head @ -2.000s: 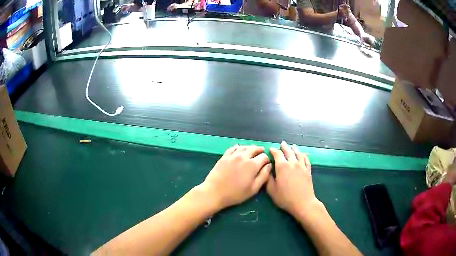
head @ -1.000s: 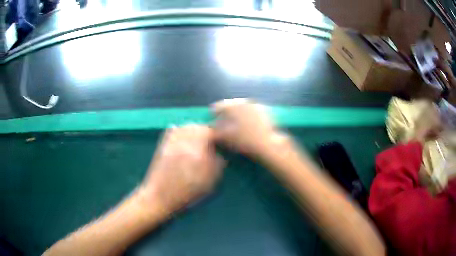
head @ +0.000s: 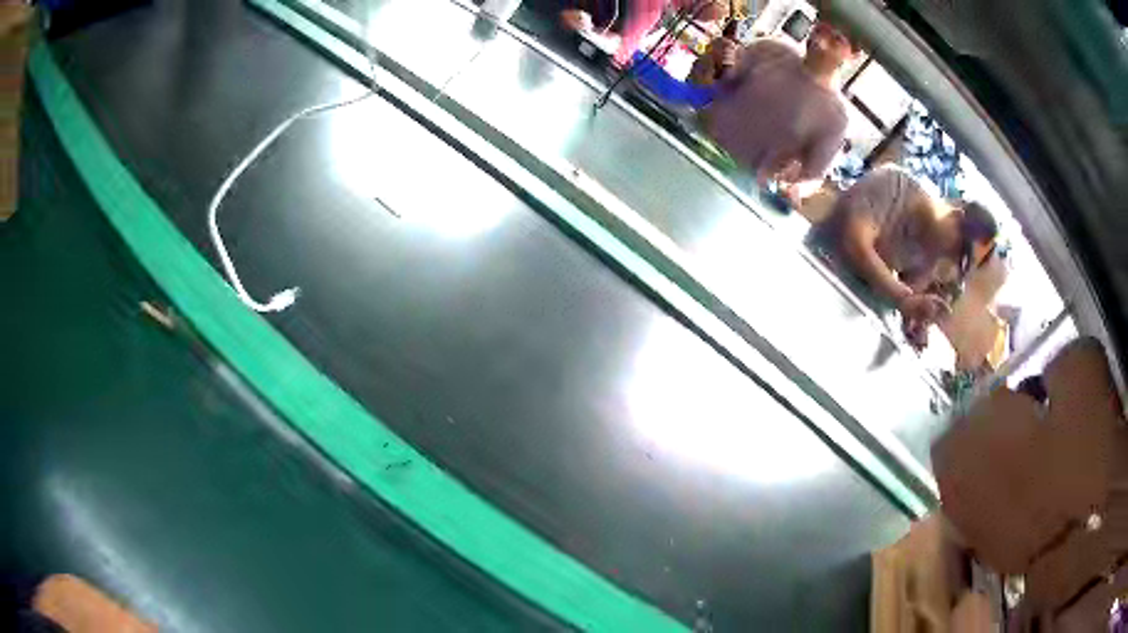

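Observation:
A blurred piece of my left hand or forearm (head: 89, 606) shows at the lower left edge, over the dark green bench (head: 161, 458). I cannot tell which part it is, and no fingers show. My right hand is out of the picture. Nothing held is visible. The bright green strip (head: 278, 381) runs diagonally between the bench and the black conveyor belt (head: 495, 359). A thin white cable (head: 217, 210) lies curved on the belt, its plug end towards the strip.
An open brown carton (head: 909, 575) with raised flaps (head: 1027, 458) stands at the lower right, cut off by the edge. Part of another carton (head: 10, 124) shows at the far left. Two people (head: 779, 105) (head: 909, 229) are across the line. A small yellowish piece (head: 157, 315) lies near the strip.
The view has tilted and swung. My hands, together over the bench before, have left the middle; only a piece remains at lower left. The phone and red sleeve are out of view.

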